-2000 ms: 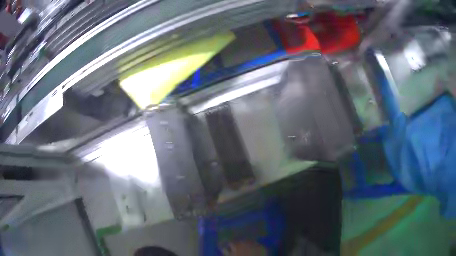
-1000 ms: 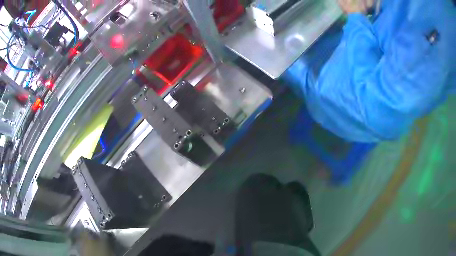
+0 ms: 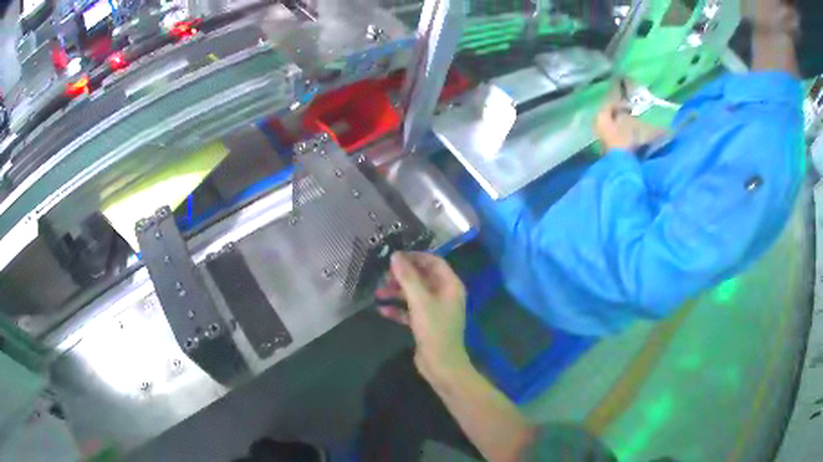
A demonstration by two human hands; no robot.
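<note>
My right hand [image 3: 433, 302] is bare and bent at the near end of a ribbed dark metal block [image 3: 338, 212] on the silver bench [image 3: 271, 280]. Its fingers are curled, with a small bright spot by the fingertips; blur hides whether they grip anything. A second long dark block with bolt holes [image 3: 180, 293] stands to the left, and a flat dark bar [image 3: 248, 302] lies beside it. My left hand is not in view.
A yellow sheet [image 3: 162, 189] lies behind the blocks, below the conveyor rails [image 3: 162, 126]. A red bin [image 3: 356, 117] is at the back. A person in a blue smock [image 3: 650, 217] is close on the right, by a silver table [image 3: 514, 158]. A blue stool [image 3: 514, 352] stands below.
The view has swung and steadied. My right hand has come in at the ribbed block. A blurred skin-toned shape at the lower left is gone.
</note>
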